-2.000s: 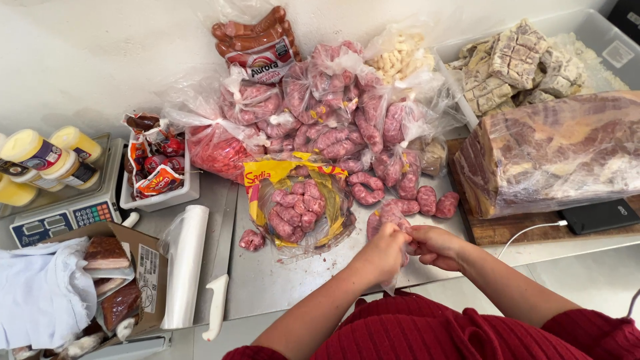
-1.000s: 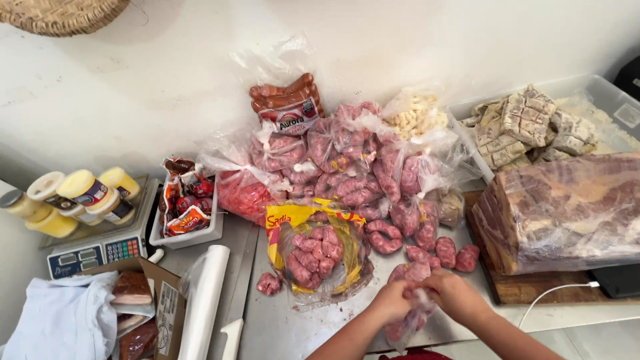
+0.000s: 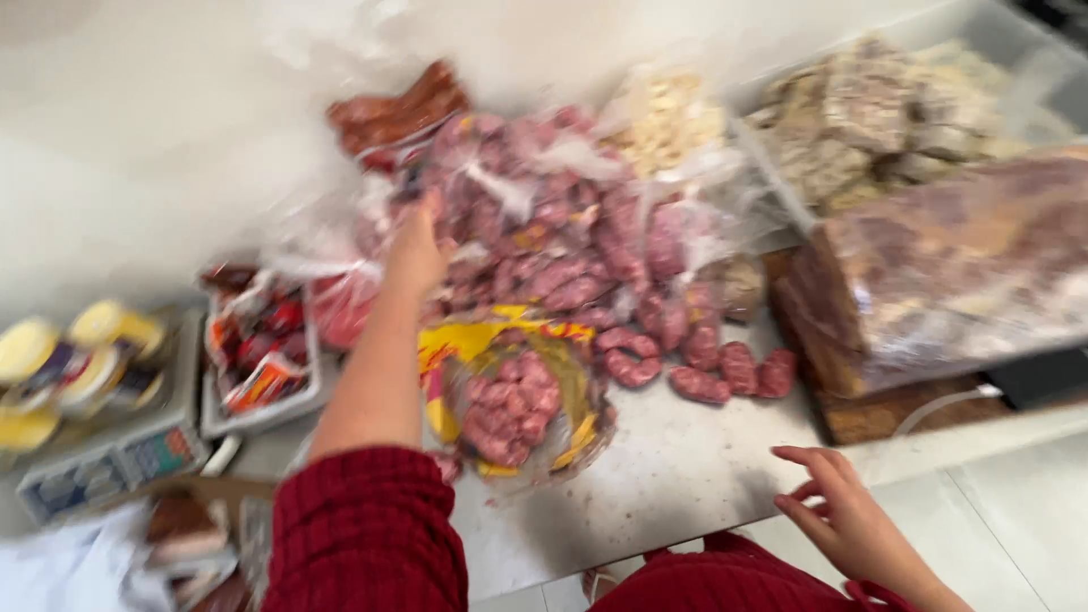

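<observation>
My left hand (image 3: 422, 246) reaches into the left part of the pile of bagged raw sausages (image 3: 544, 212); its fingers are blurred, and whether it holds anything is unclear. My right hand (image 3: 829, 501) hangs near the counter's front edge, fingers apart, with nothing in it. An open yellow-printed plastic bag (image 3: 586, 442) with raw sausages (image 3: 514, 408) lies on the metal counter. Several loose raw sausages (image 3: 699, 384) rest to its right. Behind the left hand is a pack of smoked sausages (image 3: 399, 115). A bag of pale pieces (image 3: 667, 123) leans at the back.
To the left are a white tray of red packets (image 3: 314, 395), a scale (image 3: 110, 463) bearing yellow tubs (image 3: 89, 374), and a box with meat and a white cloth (image 3: 76, 552). A large wrapped meat slab (image 3: 969, 263) on a wooden board and a bin of salted meat (image 3: 867, 110) stand right.
Both hands were together at a bag of sausages near the front edge. Now the left hand is stretched to the pile and the right is apart and empty. The view has shifted.
</observation>
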